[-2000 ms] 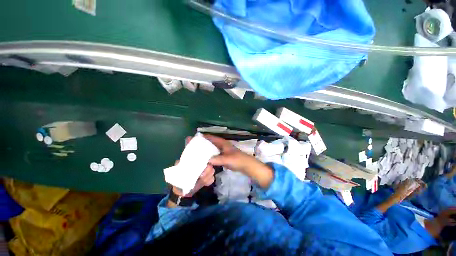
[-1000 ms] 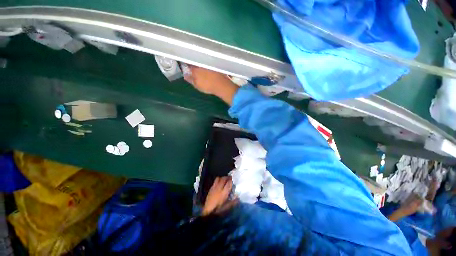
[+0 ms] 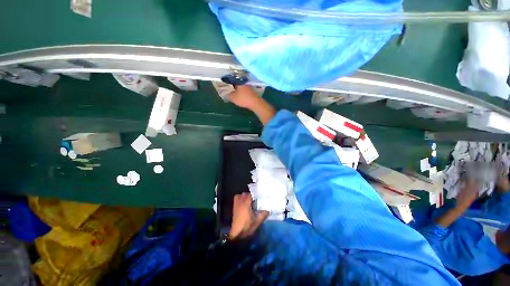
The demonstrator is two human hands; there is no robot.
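The black tray (image 3: 235,162) lies before me, with white wrapped units (image 3: 271,187) filling its visible right part. My left hand (image 3: 244,217) rests at the tray's near side, fingers apart beside the units, with none held. My right hand (image 3: 244,98) reaches to the metal rail. Its fingertips are at a small pale unit (image 3: 223,89) beneath the rail; whether they grip it cannot be told. A white carton (image 3: 165,110) stands out from the row, left of my right hand. My right sleeve hides part of the tray.
Red-striped cartons (image 3: 341,123) lie right of the tray. Round stickers (image 3: 128,178), square cards (image 3: 154,155) and a beige box (image 3: 98,142) lie left. A blue cloth (image 3: 307,50) hangs over the rail (image 3: 140,60). Another person's hands (image 3: 458,204) work at far right.
The wrapped unit held in both hands two seconds ago is gone from them. My left hand went down to the tray, my right to the rail. A white carton now shows at left.
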